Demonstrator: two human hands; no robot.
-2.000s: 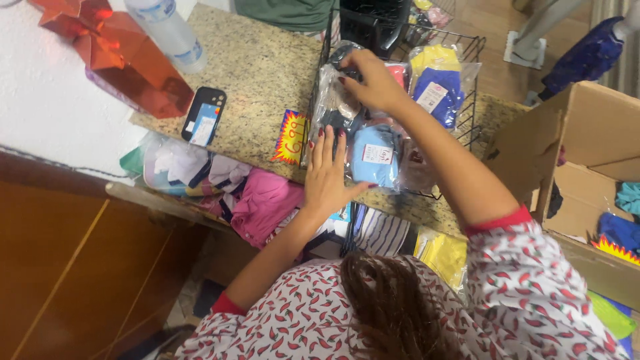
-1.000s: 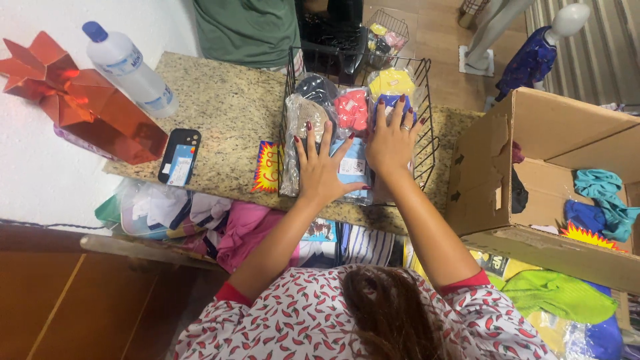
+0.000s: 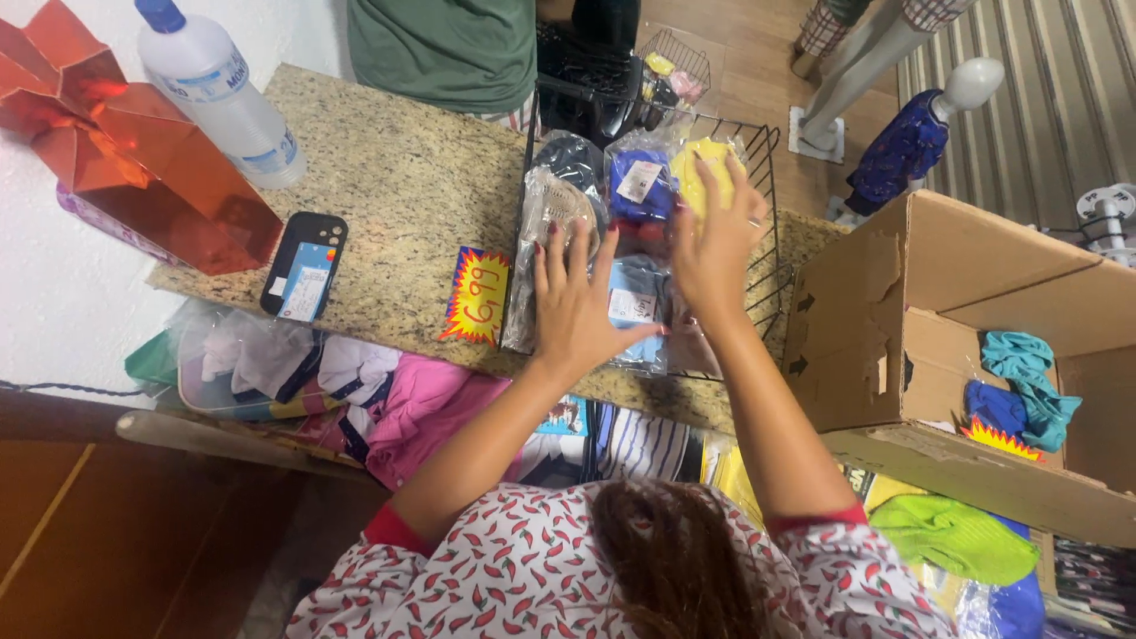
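A black wire basket (image 3: 770,191) on the granite counter (image 3: 399,195) holds several folded garments in clear plastic bags. My left hand (image 3: 577,311) lies with fingers spread between a bagged beige garment (image 3: 557,202) and a bagged light blue garment (image 3: 637,306). My right hand (image 3: 723,244) has its fingers apart, the fingertips on a bagged yellow garment (image 3: 703,173). A bagged blue garment (image 3: 641,186) sits between the hands, further back, beside a dark bagged garment (image 3: 568,158). Something red shows partly under the blue one. A price sign (image 3: 479,297) stands left of the basket.
A phone (image 3: 306,266), a plastic bottle (image 3: 226,93) and a shiny red gift bag (image 3: 142,142) are to the left. An open cardboard box (image 3: 843,337) with garments stands at the right. Clothes (image 3: 426,408) fill the space below the counter edge. A person's green shirt (image 3: 444,53) is beyond.
The blue bagged garment, under my right hand one second ago, now lies at the back middle, where a red one showed. My right hand has moved back onto the yellow one.
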